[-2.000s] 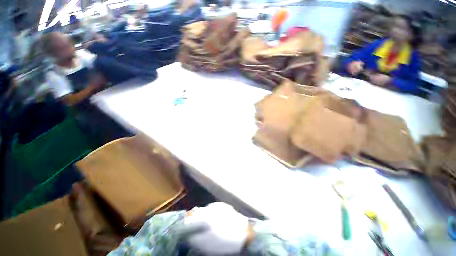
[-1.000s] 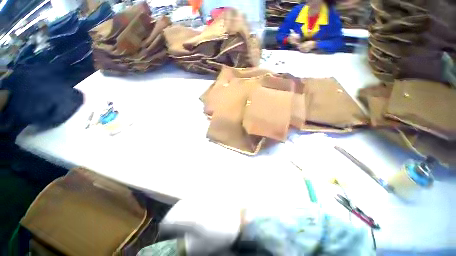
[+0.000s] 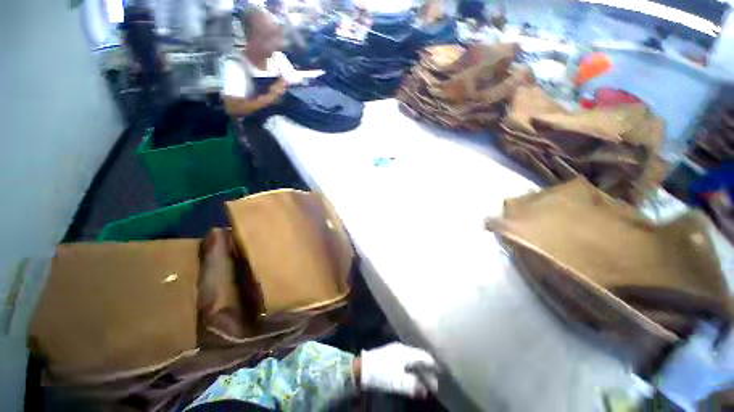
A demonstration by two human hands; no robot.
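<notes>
A tan-brown handbag (image 3: 612, 241) with lighter edge piping is at the right of the white table, its near corner blurred. A pale blue, blurred sleeve touches that corner at the lower right; my right hand is not clearly seen there, so its grip cannot be told. My left hand (image 3: 398, 370), in a white glove, is at the bottom centre by the table's near edge. Its fingers are blurred and I cannot tell whether they hold anything. More tan bags (image 3: 294, 249) lie stacked at my left, two with small gold plates.
The white table (image 3: 386, 217) runs away from me, with piles of brown bags (image 3: 467, 84) at its far right and a small blue item (image 3: 383, 162). Green crates (image 3: 193, 167) stand left. A person (image 3: 259, 72) is at the far left, beside dark bags (image 3: 323, 106).
The view has swung left, showing more crates and bags at my left. The tools have left view. A bag now shows larger and nearer at the right, beside my right sleeve.
</notes>
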